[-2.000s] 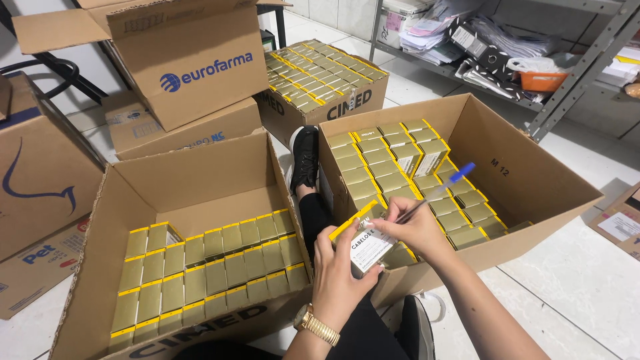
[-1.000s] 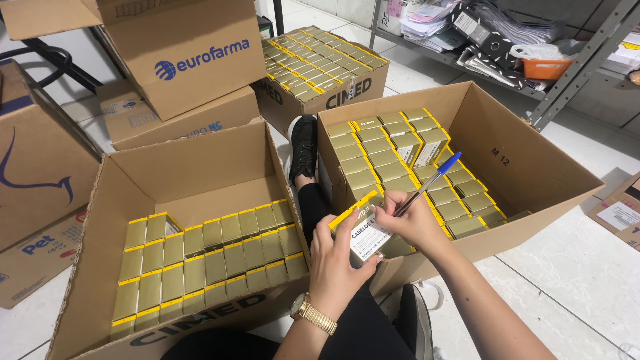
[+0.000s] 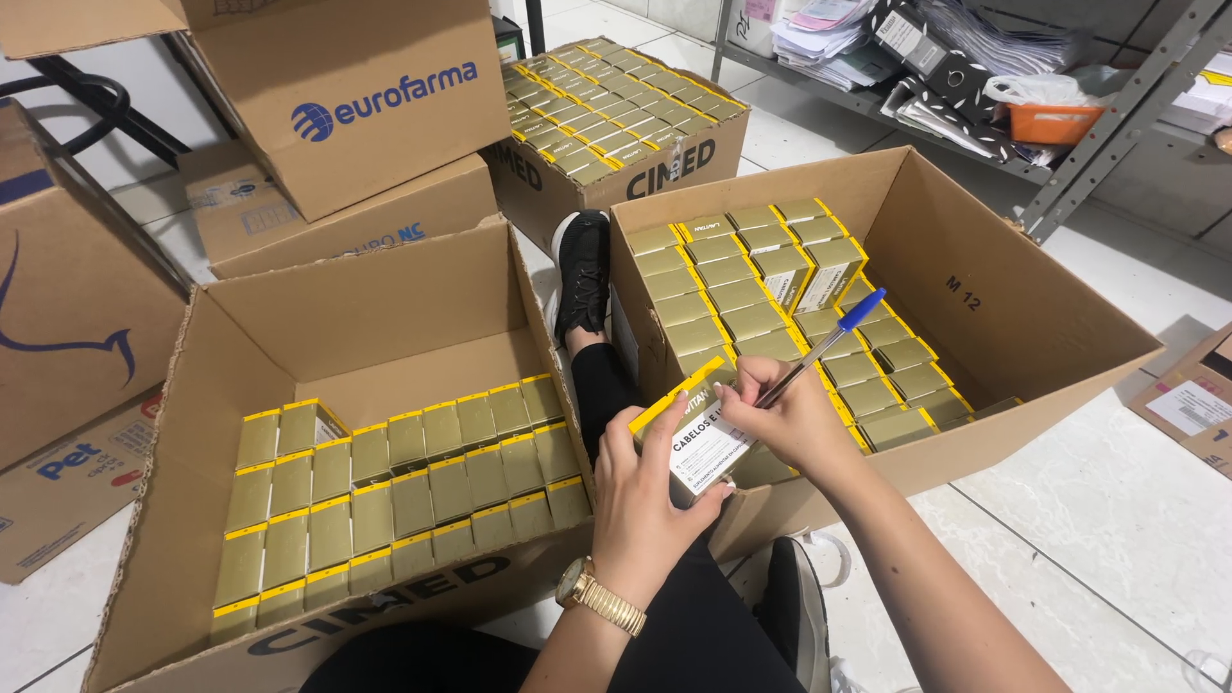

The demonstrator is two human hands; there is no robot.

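My left hand (image 3: 650,491), with a gold-coloured watch at its wrist, holds a small gold, white and yellow product carton (image 3: 707,438) tilted between thumb and fingers. In my right hand (image 3: 784,414) is a ballpoint pen (image 3: 818,348) with a blue cap on its upper end. The fingers of that hand rest against the carton's printed face; the pen's lower tip is hidden by them. On the left, an open cardboard box (image 3: 375,308) holds rows of like cartons (image 3: 414,500). On the right, another open cardboard box (image 3: 1001,279) holds more cartons (image 3: 741,289), some stacked higher.
Behind stands a full cardboard box (image 3: 616,183) of the same cartons. Stacked cardboard boxes (image 3: 385,125) are at the upper left, and another box (image 3: 1193,404) is at the right edge. A metal shelf (image 3: 1020,164) carries papers, binders and an orange container (image 3: 1054,122). My shoe (image 3: 582,279) lies between the open boxes.
The pen and my right hand have shifted slightly over the carton. My left hand keeps its hold on the carton throughout.
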